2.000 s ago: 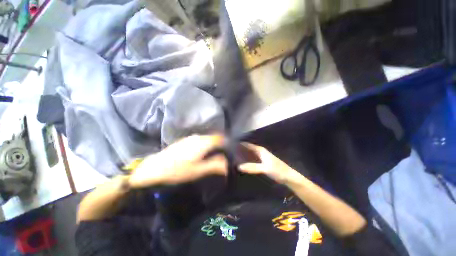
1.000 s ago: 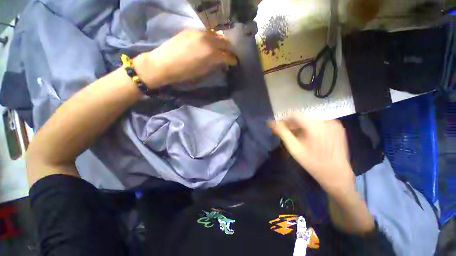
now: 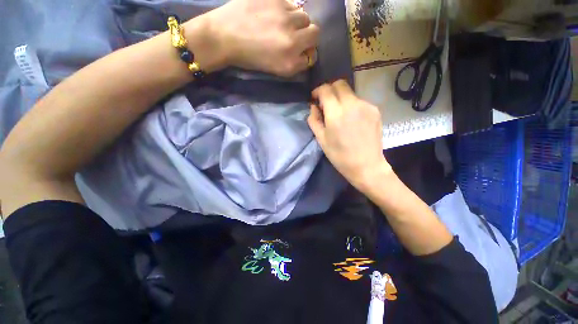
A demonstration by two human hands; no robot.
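The pale blue-grey lining (image 3: pixel 253 152) lies bunched below my hands, over the table's front edge. A dark shell fabric strip (image 3: pixel 333 44) runs up under my fingers at the top centre. My left hand (image 3: pixel 272 38) presses and grips the cloth near the top, its fingertips curled at the strip's left edge. My right hand (image 3: pixel 348 130) pinches the dark strip's edge lower down with thumb and fingers. A white care label (image 3: pixel 30 65) shows on the lining at the far left. The needle area is mostly cut off by the top edge.
Scissors with black loop handles (image 3: pixel 420 79) lie right of the strip on the machine bed (image 3: pixel 396 44). A ruler scale (image 3: pixel 418 128) runs along the front edge. A blue basket (image 3: pixel 491 183) stands at right, with light blue-grey cloth (image 3: pixel 472 237) beside it. Dark cloth (image 3: pixel 523 76) lies upper right.
The view has shifted closer over the cloth. My right hand has moved from the table's front edge left and up onto the strip. The lining first hung left, and now lies spread below my hands.
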